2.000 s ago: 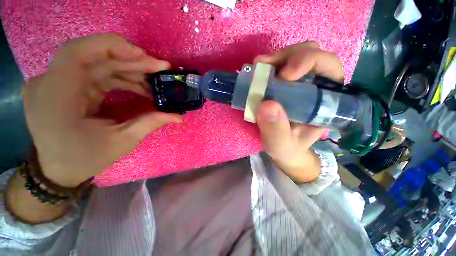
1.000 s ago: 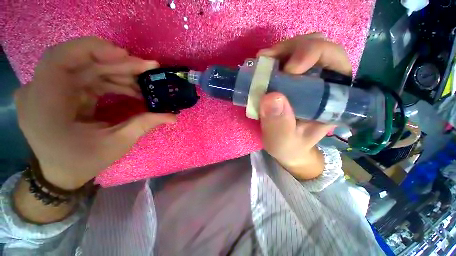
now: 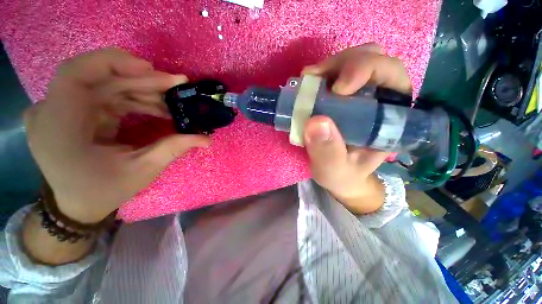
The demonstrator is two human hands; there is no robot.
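Observation:
My left hand (image 3: 107, 130) pinches a small black device housing (image 3: 199, 110) between thumb and fingers, over the pink foam mat (image 3: 238, 169). A small pale label shows at the housing's upper left. My right hand (image 3: 350, 124) grips a thick grey-black electric screwdriver (image 3: 350, 116) with a cream tape band (image 3: 305, 110) around it. The screwdriver lies roughly level and points left. Its yellowish bit (image 3: 217, 96) is at the housing's upper right part. Whether a screw is under the tip is too small to tell.
Part of a white sheet (image 3: 249, 2) and white specks (image 3: 205, 13) lie at the mat's far side. At the right are black equipment with a round dial (image 3: 505, 89), dark and green cords behind the screwdriver, cardboard (image 3: 425, 203) and blue bins (image 3: 511, 211).
Since two seconds ago, the housing has shifted slightly left and turned in my left hand, so its pale label shows. The screwdriver has moved slightly and stays at the housing.

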